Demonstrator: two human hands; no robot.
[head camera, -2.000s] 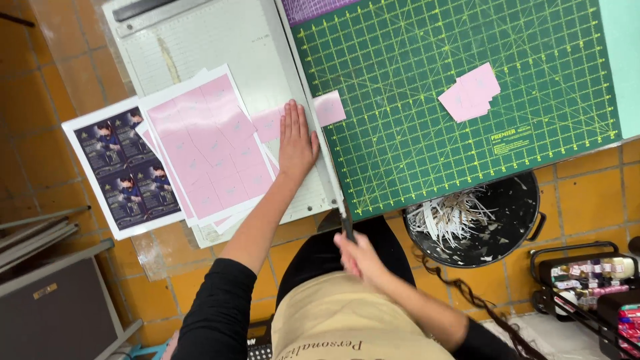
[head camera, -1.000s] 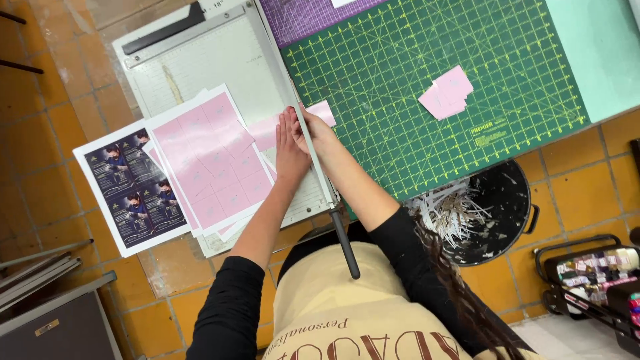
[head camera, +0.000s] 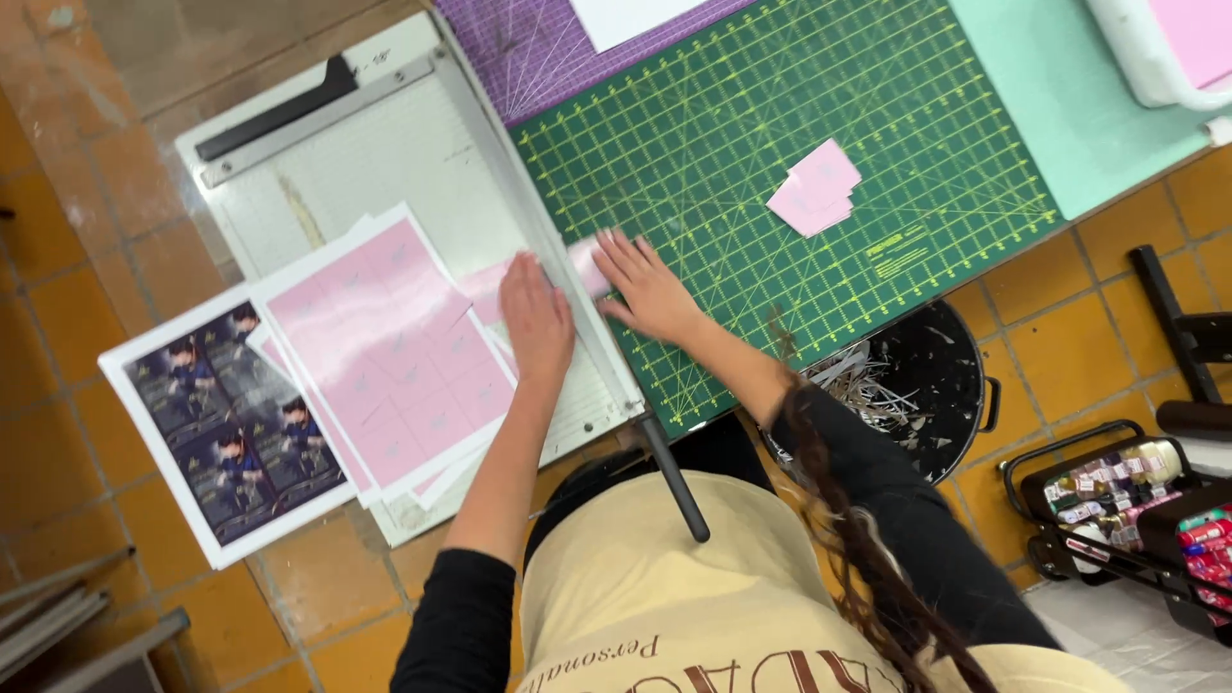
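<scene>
A pink paper strip (head camera: 487, 289) lies across the bed of a guillotine paper cutter (head camera: 423, 154), its right end past the blade edge. My left hand (head camera: 537, 313) rests flat on the strip, left of the blade. At the strip's right end, over the green cutting mat (head camera: 731, 192), my right hand (head camera: 647, 289) touches it with fingers spread. The cutter's black handle (head camera: 677, 478) points down toward my apron. Pink printed sheets (head camera: 385, 346) overlap on the cutter's left side, partly over a sheet of dark photo prints (head camera: 241, 423). Small cut pink pieces (head camera: 818, 188) lie on the mat.
A purple mat (head camera: 539, 48) with a white sheet (head camera: 635, 14) adjoins the green mat. Below the table edge stands a black bin (head camera: 938, 385) of paper strips. A white tray (head camera: 1145, 67) with pink paper is at the top right; a rack of bottles (head camera: 1107, 491) stands lower right.
My right hand was on the cutter's handle two seconds ago, then beside my left hand at the blade; now it is apart from it, at the strip's right end. My left hand stays on the strip.
</scene>
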